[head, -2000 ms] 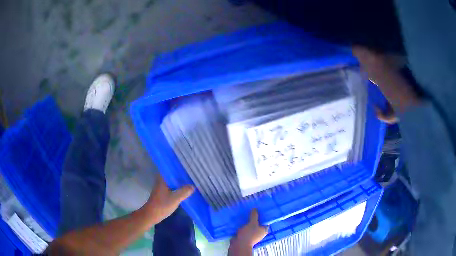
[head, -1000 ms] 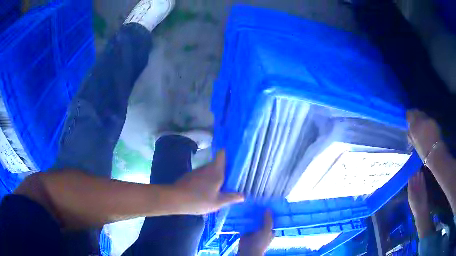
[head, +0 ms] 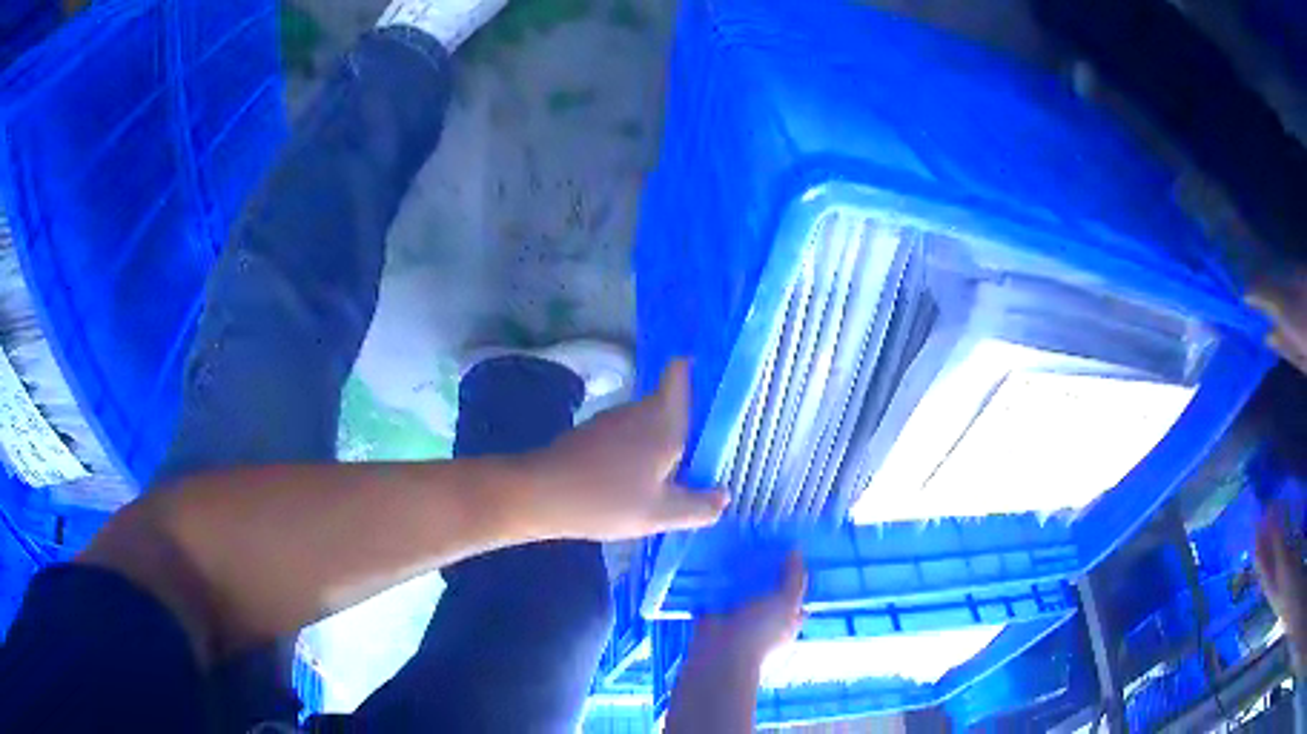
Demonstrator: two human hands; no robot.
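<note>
A blue tote (head: 917,108) is tilted, its open side facing me. Thin grey-white bagged pieces (head: 817,373) stand in tight rows inside, and a bright white sheet (head: 1032,445) lies over part of them; its writing is washed out. My left hand (head: 624,466) grips the tote's near left corner. My right hand (head: 753,624) holds the near rim, its thumb up; its fingers are hidden. Another blue tote (head: 860,703) with white contents shows below the held one.
Another person's hand (head: 1280,323) is at the held tote's far right corner, and a second blurred hand is below it at the right edge. A blue tote (head: 136,187) with pale contents stands at left. Legs and white shoes are on the worn floor (head: 495,187). Metal rails show lower right.
The tote and both my hands sit slightly further right and higher in view. The other person's hands have shifted toward the right edge. My grip looks the same.
</note>
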